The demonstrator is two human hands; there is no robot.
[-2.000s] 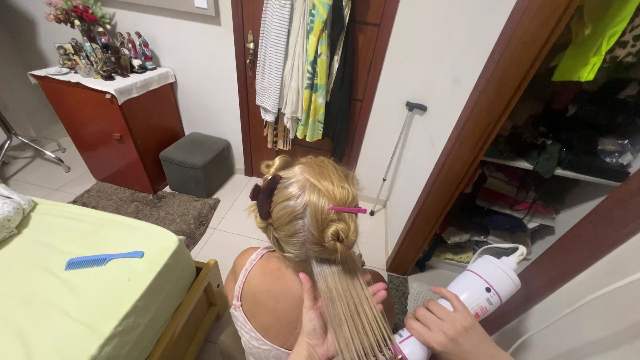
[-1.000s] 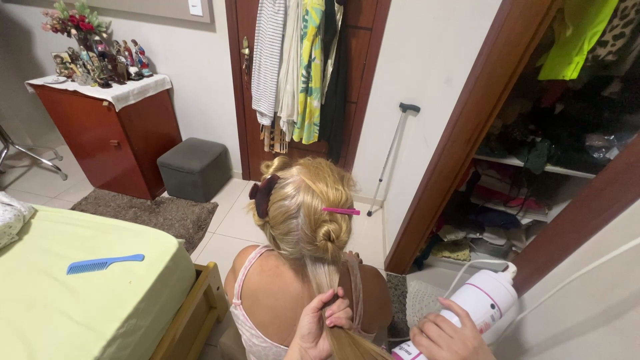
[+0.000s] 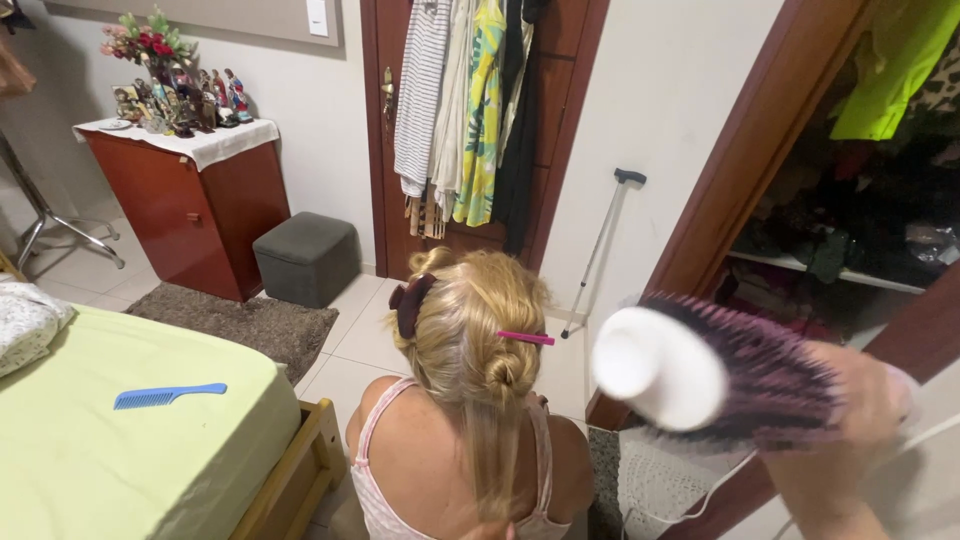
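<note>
A seated person with blond hair [image 3: 480, 315] has their back to me. A dark claw clip [image 3: 412, 306] and a pink hair clip [image 3: 526, 338] hold parts of the hair up, and a small twisted bun sits at the back. A straight loose section [image 3: 491, 457] hangs below it. At the lower right my right hand [image 3: 847, 442] holds a hot-air brush [image 3: 757, 375], its white tip towards the left and its dark and pink bristles blurred. Only a little of my left hand [image 3: 491, 532] shows at the bottom edge, by the lower end of the loose section; its grip is hidden.
On the bed [image 3: 187, 465] at the left lies a blue comb [image 3: 170, 394]. Beyond are a grey ottoman [image 3: 307, 262], a red cabinet [image 3: 165, 225] with figurines, and a door with hanging clothes [image 3: 480, 112]. A cane [image 3: 600, 255] leans near the open closet [image 3: 825, 225]. A white cord [image 3: 697, 510] hangs at right.
The brush has been raised in my right hand and now points its bristled head to the left. My left hand, earlier around the hair below the bun, has moved down, mostly out of view.
</note>
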